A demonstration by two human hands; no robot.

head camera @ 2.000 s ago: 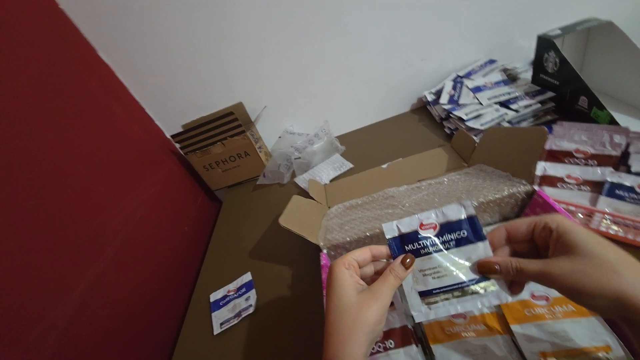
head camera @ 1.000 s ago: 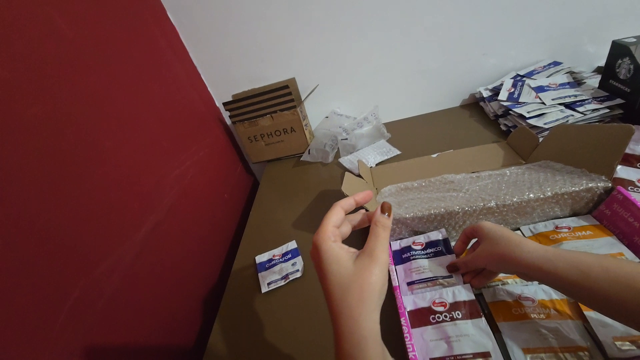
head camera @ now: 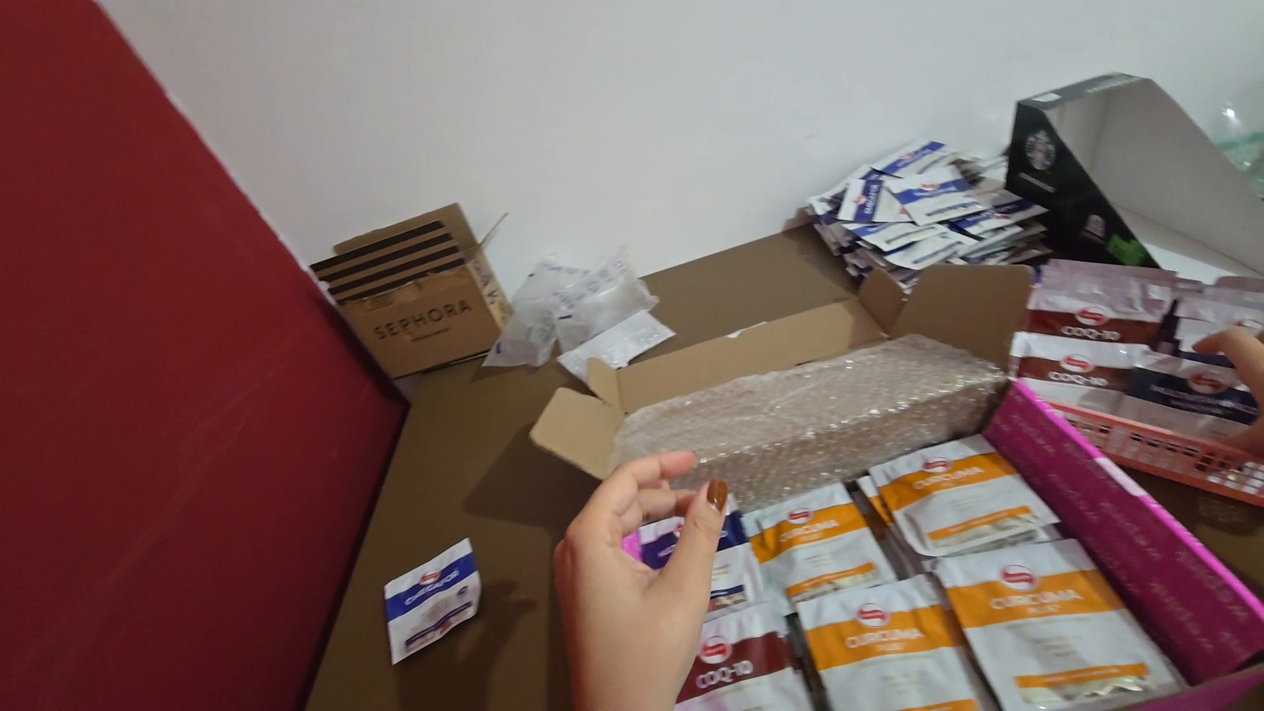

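My left hand [head camera: 642, 583] is raised over the left side of an open pink cardboard box [head camera: 1116, 513], fingers apart with nothing between them. Behind its thumb lies a blue-banded multivitamin sachet [head camera: 733, 563], with a maroon COQ-10 sachet [head camera: 736, 662] below it. Several orange-banded Curcuma sachets [head camera: 879, 642] fill the rest of the box. At the right edge my right hand [head camera: 1246, 380], partly cut off, touches or hovers at sachets in a coral plastic basket [head camera: 1155, 444], beside a dark blue sachet [head camera: 1190, 390]; its grip cannot be made out.
Bubble wrap [head camera: 810, 415] lines the box's back, before raised cardboard flaps [head camera: 750, 346]. One blue-and-white sachet [head camera: 433, 600] lies on the brown table at left. Behind stand a Sephora carton [head camera: 425, 316], crumpled clear plastic [head camera: 573, 306], a sachet pile [head camera: 928, 212] and a black Starbucks holder [head camera: 1066, 178].
Both hands held the multivitamin sachet at first; the right hand then set it in the box's left part. Now the right hand has moved right to the basket, while the left stays raised, empty.
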